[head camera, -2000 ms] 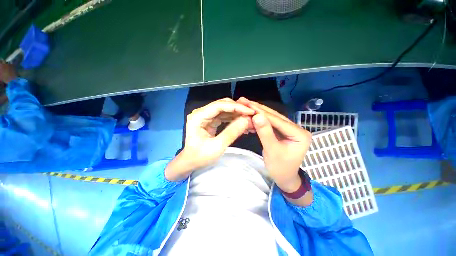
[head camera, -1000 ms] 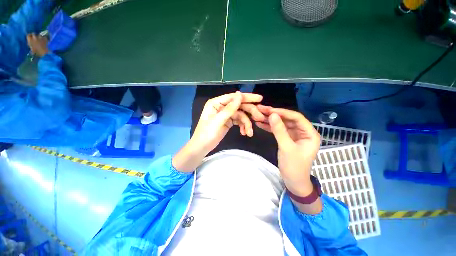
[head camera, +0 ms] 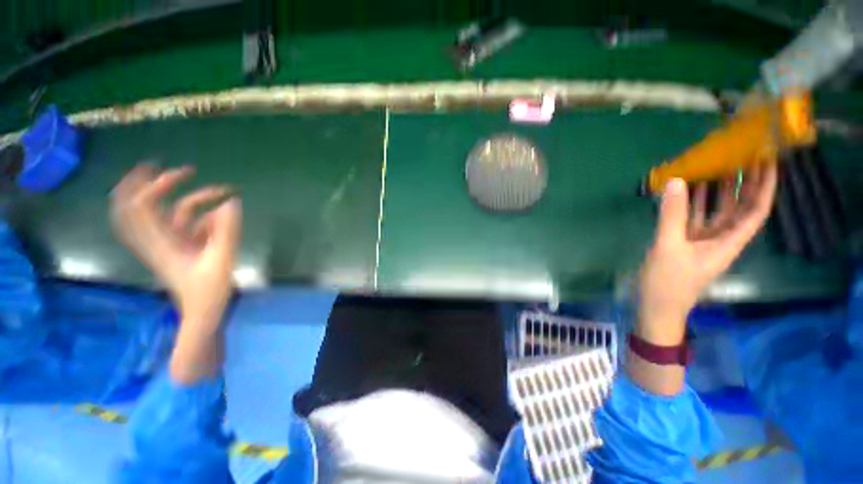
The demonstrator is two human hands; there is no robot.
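Observation:
An orange-yellow electric screwdriver [head camera: 729, 146] with a dark nose lies slanted at the upper right, nose pointing left. My right hand [head camera: 705, 246] is just below it, thumb by the nose and fingers apart against its underside; blur hides whether they grip it. My left hand [head camera: 184, 227] is over the left of the bench, empty, fingers spread, blurred. A round grey screw tray [head camera: 506, 172] sits on the green mat [head camera: 435, 236] between my hands, with glittering bits at its top.
A blue bin [head camera: 49, 151] is far left. A pink-and-white device [head camera: 532, 109] sits by the whitish ledge [head camera: 331, 97]. Phone-like units [head camera: 487, 41] lie on the belt beyond. A black object [head camera: 809, 203] stands at right. White slotted racks [head camera: 558, 406] are below the bench. Blue sleeves show at both sides.
My hands have parted and moved from my lap up over the bench, left hand leftward, right hand to the screwdriver. The view has tilted up, showing the ledge and belt.

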